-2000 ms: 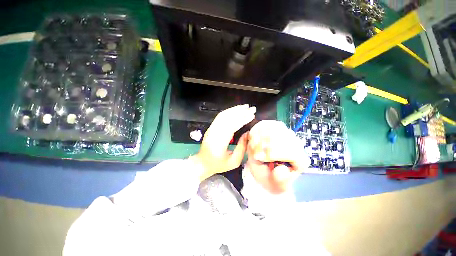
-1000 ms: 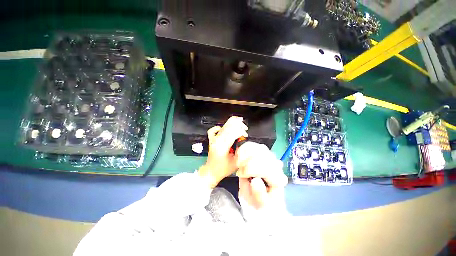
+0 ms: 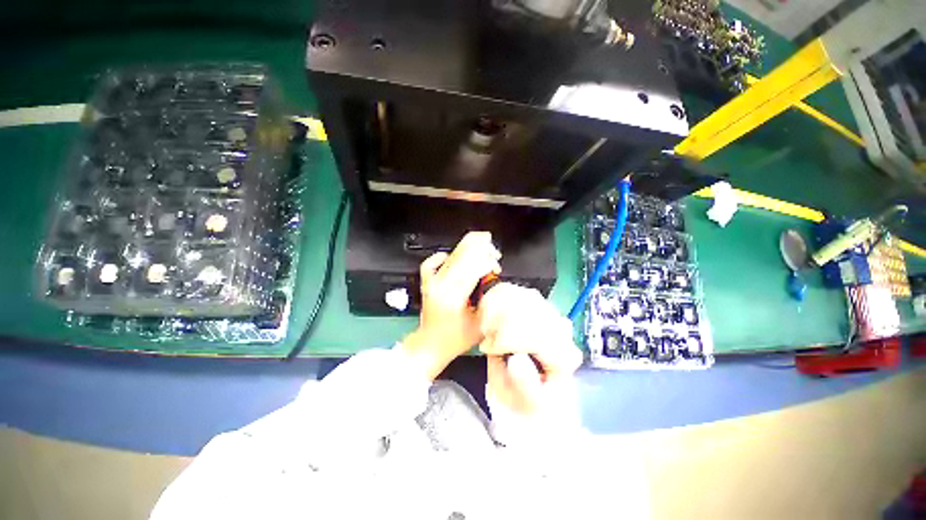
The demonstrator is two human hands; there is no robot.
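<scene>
My left hand (image 3: 449, 305) and my right hand (image 3: 530, 333) meet in front of the black press (image 3: 487, 86). My left fingers pinch a small black component (image 3: 486, 288), mostly hidden between the hands, with an orange-red edge showing. My right hand is a fist around a red-handled tool (image 3: 540, 368); only a little dark red shows between its fingers, and its tip is hidden. The press opening is behind the hands, with its ram (image 3: 485, 132) above. The seat under the ram is too dark to make out.
Stacked clear trays (image 3: 152, 244) of black parts stand left, beside a black cable (image 3: 327, 274). A single tray (image 3: 650, 305) lies right, beside a blue hose (image 3: 612, 249). A white button (image 3: 396, 299) is on the press front. White tissue (image 3: 723, 203) and a yellow post (image 3: 762, 102) are further right.
Since two seconds ago both hands appear lower and closer together, and the right fist has moved left against the left fingers. Over the last second they have barely moved.
</scene>
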